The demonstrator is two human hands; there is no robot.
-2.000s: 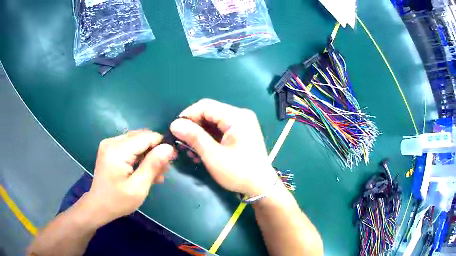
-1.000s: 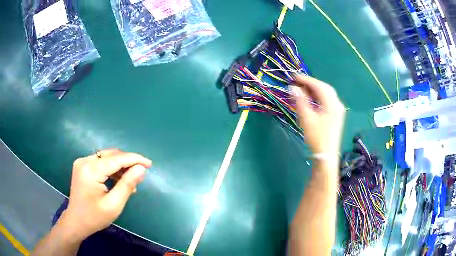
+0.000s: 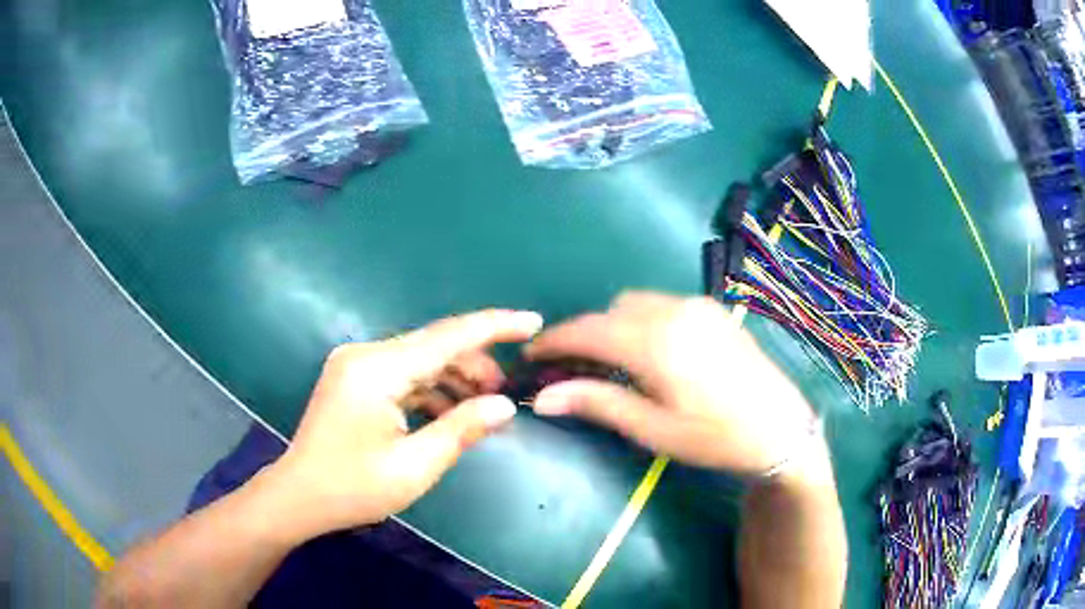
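Observation:
My left hand point(image 3: 387, 416) and my right hand point(image 3: 690, 387) meet above the green table in the middle of the head view. A dark connector with wires point(image 3: 524, 383) shows between the fingertips, mostly hidden and blurred. My right fingers and thumb are closed around it. My left fingertips are at its left end; whether they grip it is unclear. The upper harness pile point(image 3: 833, 280) lies right of my right hand, black connectors to the left and pale wire tips to the lower right.
The left zip bag point(image 3: 315, 89) and right zip bag point(image 3: 589, 77) lie at the back, with dark flat pieces point(image 3: 339, 164) at the left bag's mouth. The lower harness pile point(image 3: 928, 506) is at lower right, near clear and blue holders point(image 3: 1035, 353). White paper point(image 3: 833, 36) lies at top right.
My right hand has come back from the upper harness pile to my left hand, now with a wired connector in it. My left hand has moved right in view. The camera view has shifted.

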